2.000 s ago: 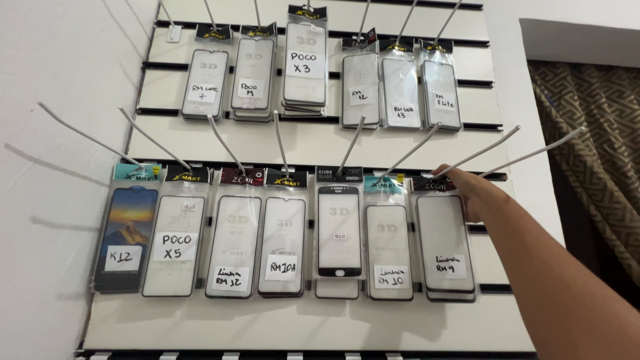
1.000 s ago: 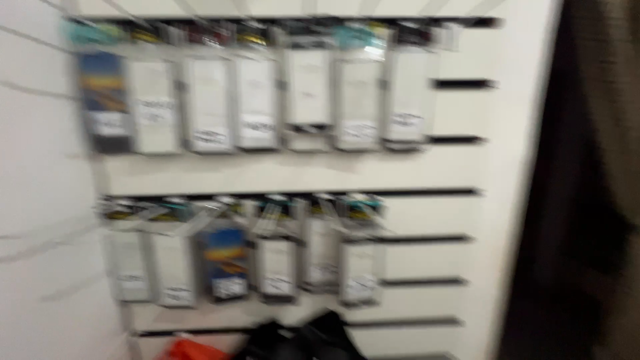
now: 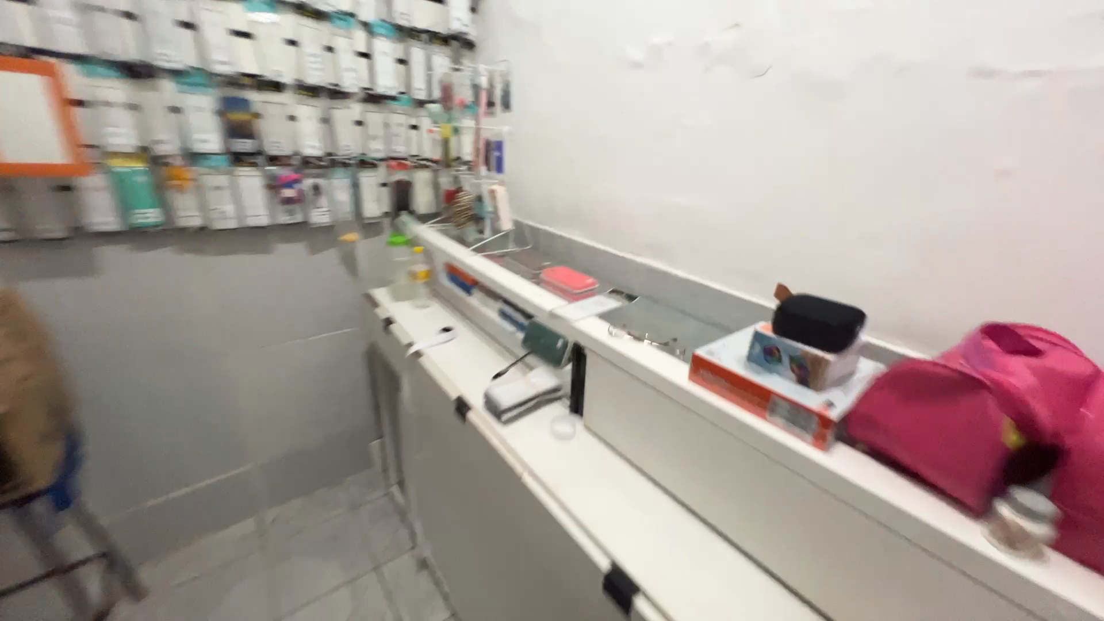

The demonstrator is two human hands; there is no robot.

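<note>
Neither my left hand nor my right hand shows in the head view now. A white two-level counter (image 3: 595, 500) runs from the lower right toward the back corner. On its lower level lie a grey and white device (image 3: 523, 393), a roll of tape (image 3: 563, 426) and a bottle with a yellow cap (image 3: 420, 274). The upper ledge bears a flat white and orange box (image 3: 763, 388), a smaller box (image 3: 804, 355) on it and a black case (image 3: 818, 322) on top. A pink bag (image 3: 975, 405) slumps beside them, near a small glass jar (image 3: 1022, 522).
Packaged phone screen protectors (image 3: 200, 121) hang in rows on the left wall, with an orange-framed panel (image 3: 39, 116) at the edge. A chair or stool (image 3: 65, 517) with a brown cover stands at the far left on the tiled floor (image 3: 267, 552). A red container (image 3: 569, 281) sits behind the ledge.
The view has swung from a close rack of screen protectors to the counter and room. The right hand, raised at the rack's hooks two seconds ago, is out of view.
</note>
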